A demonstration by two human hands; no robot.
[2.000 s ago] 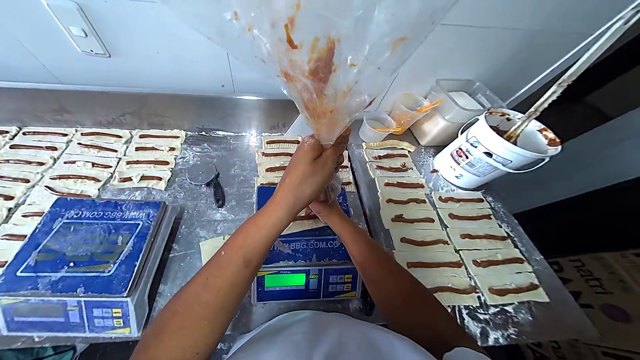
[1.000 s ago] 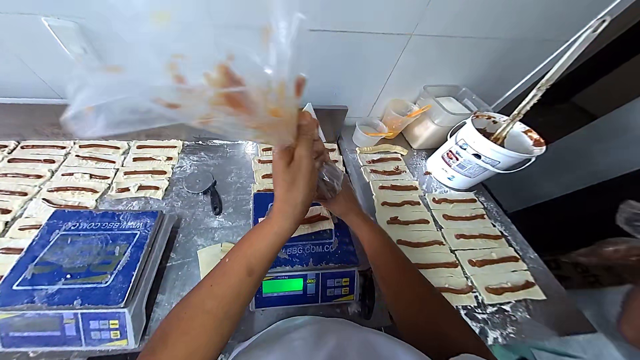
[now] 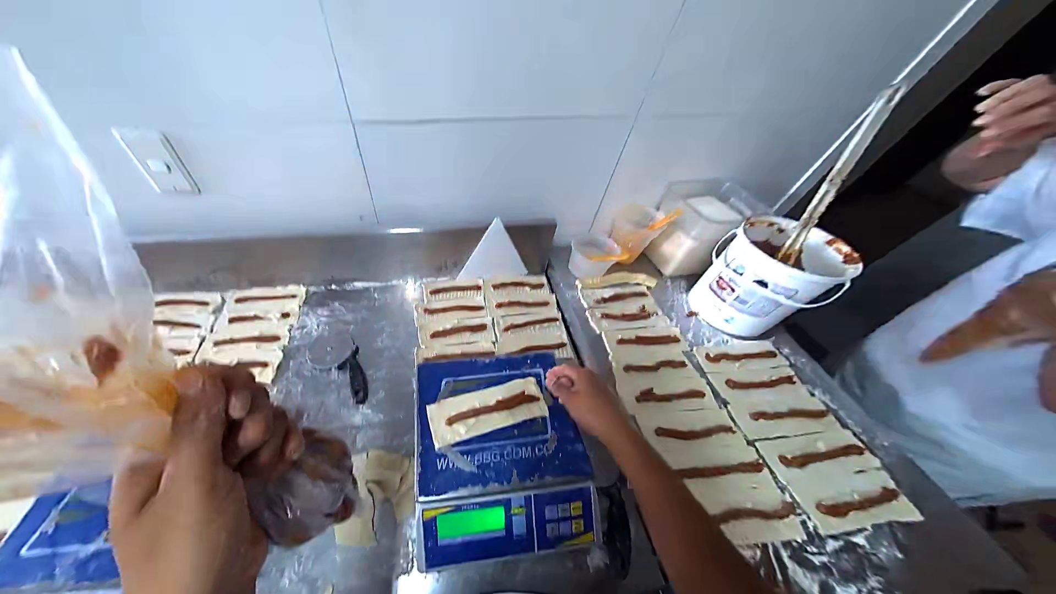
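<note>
My left hand (image 3: 214,445) grips the twisted neck of a clear plastic piping bag (image 3: 91,363) at the lower left; brown filling bulges below the fist. My right hand (image 3: 582,396), fingers curled, is at the right edge of the blue platform of a digital scale (image 3: 507,478); whether it pinches anything is too small to tell. A dough rectangle (image 3: 487,412) with a brown filling strip lies tilted on that platform. Behind the scale, rows of filled dough pieces (image 3: 454,309) sit on the metal table, and more filled dough strips (image 3: 701,437) lie to the right.
A white bucket (image 3: 742,289) with a long smeared utensil stands at back right, beside a clear container (image 3: 693,239) and plastic cups (image 3: 594,256). A pizza cutter (image 3: 334,355) and dough scraps (image 3: 375,487) lie left of the scale. A person in white (image 3: 973,355) stands at the right.
My hands have parted: the left has carried the piping bag leftward from over the scale, while the right stays beside the platform. A person in white has come into view at the right.
</note>
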